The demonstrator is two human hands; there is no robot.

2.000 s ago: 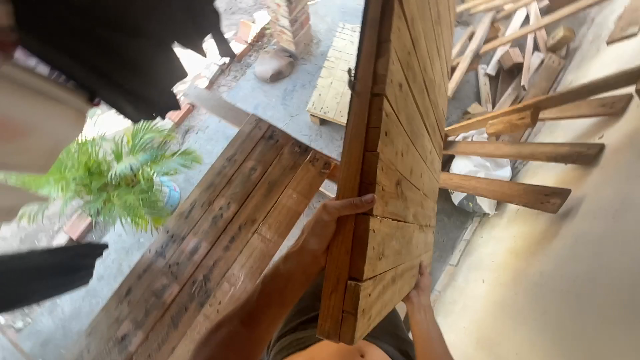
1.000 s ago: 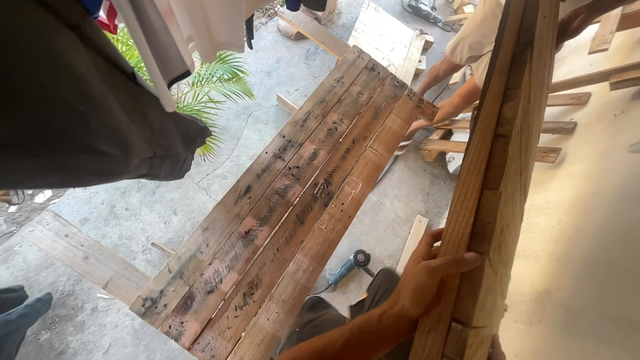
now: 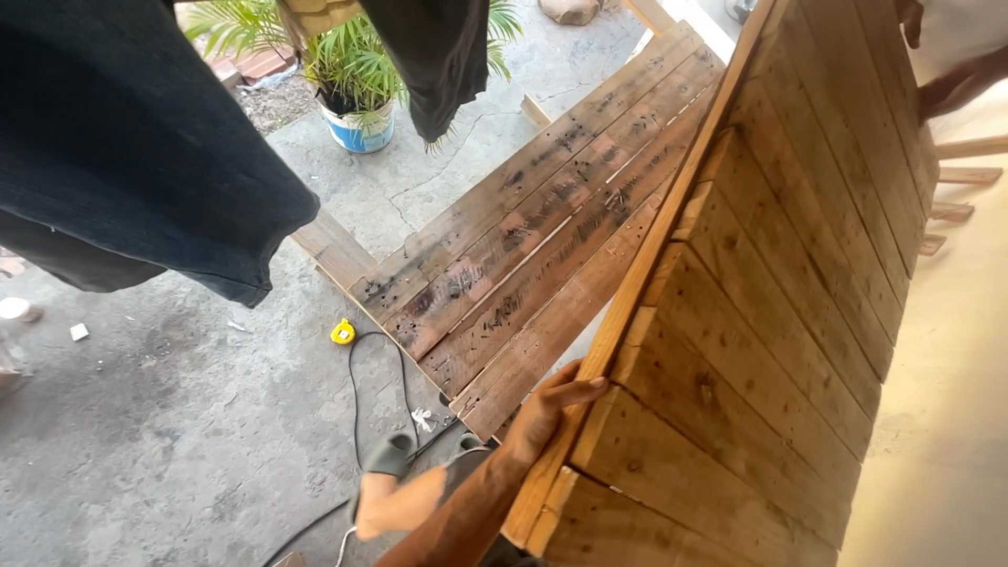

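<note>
A large panel of diagonal wooden boards (image 3: pixel 756 315) stands tilted on its edge at the right, with a long framing strip along its near side. My left hand (image 3: pixel 543 413) grips that strip near its lower end, thumb on the face side. My right hand is out of sight, behind or below the panel. Beside the panel lies a low plank platform (image 3: pixel 535 228) with dark stains and holes. Another person's hands (image 3: pixel 957 83) are at the panel's far upper edge.
Dark clothes (image 3: pixel 150 142) hang at the upper left. A potted palm (image 3: pixel 358 126) stands beyond the platform. On the concrete floor lie a yellow tape measure (image 3: pixel 342 332) and a black cable (image 3: pixel 353 394). Wooden pieces (image 3: pixel 972 175) stick out by the right wall.
The view has swung a lot. The panel's board face, seen nearly edge-on one second ago, now shows broadly. My left hand still holds its edge; my right hand, visible two seconds ago, is out of view.
</note>
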